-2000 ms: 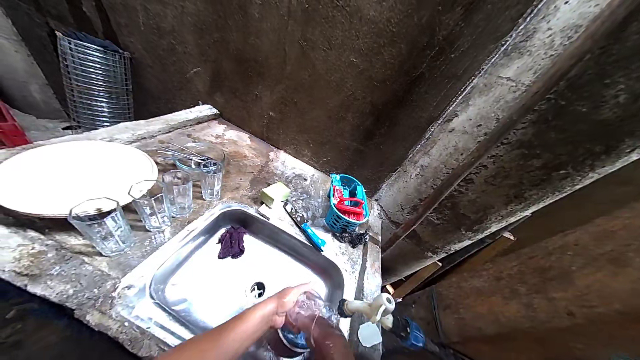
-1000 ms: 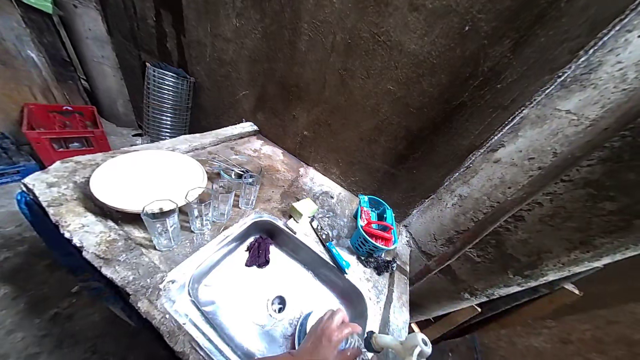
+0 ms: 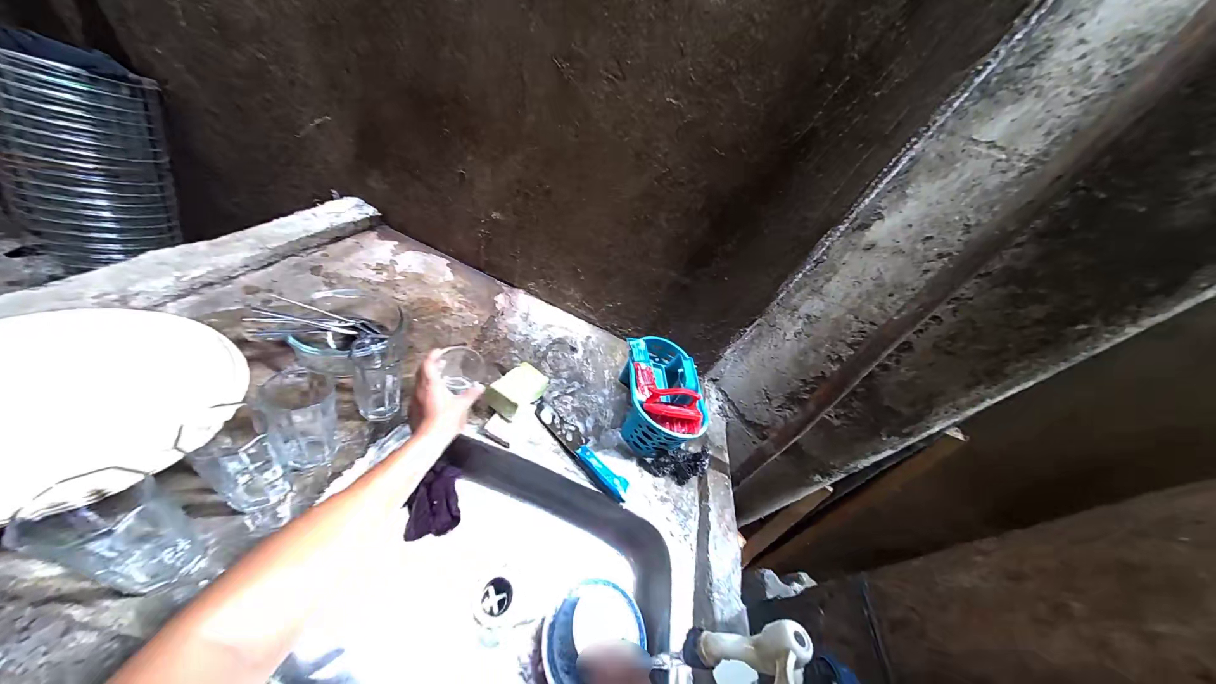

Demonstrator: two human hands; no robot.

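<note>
My left hand (image 3: 445, 394) is closed around a small clear drinking glass (image 3: 462, 369) beside the row of glasses, behind the sink's left rear corner. My right hand (image 3: 613, 662) is a blur at the bottom edge, over a blue-rimmed bowl (image 3: 554, 632) in the steel sink (image 3: 655, 560); its fingers cannot be made out. A dark purple cloth (image 3: 434, 502) lies at the sink's left side. Several clear glasses (image 3: 299, 418) stand left of my left hand. Behind them a glass bowl (image 3: 328, 356) holds metal utensils.
A large white round tray (image 3: 114, 380) lies on the left of the worktop. Behind the sink are a yellow-green sponge (image 3: 518, 388), a blue-handled knife (image 3: 600, 472), a turquoise basket (image 3: 651, 437) with red items and a black scourer (image 3: 679, 464). A pale tap (image 3: 760, 648) stands at the right. A wire rack (image 3: 85, 161) is far left.
My left hand has moved from the sink to the worktop behind it and holds a glass there. The view has shifted closer to the glasses.
</note>
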